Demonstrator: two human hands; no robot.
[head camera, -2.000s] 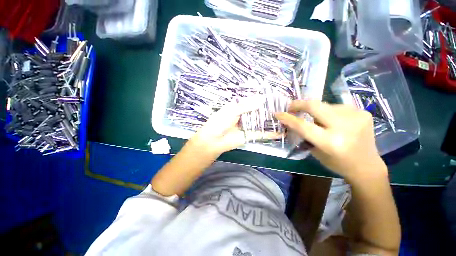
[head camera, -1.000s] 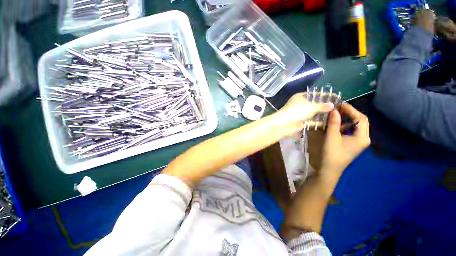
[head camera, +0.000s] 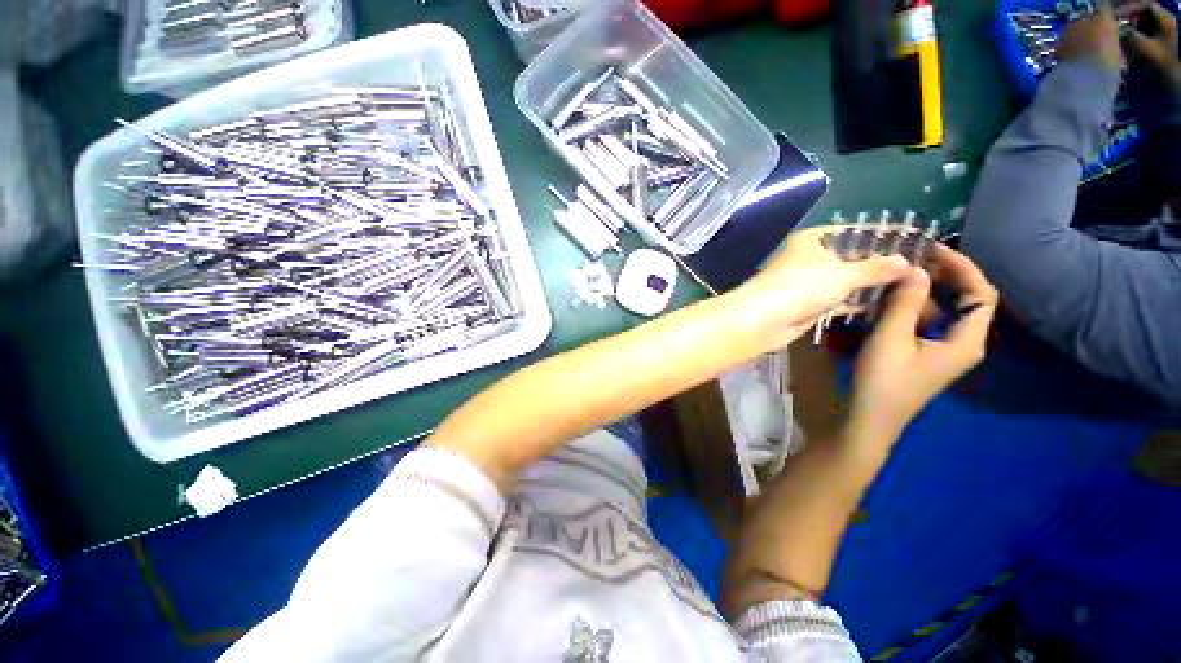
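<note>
My left hand (head camera: 809, 279) holds several silver metal shafts (head camera: 881, 240) side by side, at the bench's front edge on the right. Their thin ends stick up past the fingers. My right hand (head camera: 926, 330) is against the shafts from the right, thumb and fingertips at the row. A short dark stick (head camera: 965, 311) shows between its fingers, partly hidden. A white translucent tub (head camera: 538, 311) heaped with loose shafts lies to the left. A small clear box (head camera: 758, 162) with fewer pieces lies beyond my left hand.
A round white item (head camera: 645, 282), a small row of pins (head camera: 589, 220) and a flat dark object (head camera: 790, 214) lie near the clear box. A black and yellow object (head camera: 922, 91) is at the back. Another person's grey sleeve (head camera: 1049, 233) is at right. White scrap (head camera: 210, 491) lies front left.
The view has swung right from the tub since the first frame. My hands have moved from over the tub to the bench edge, then slightly right and up, with the shafts still held.
</note>
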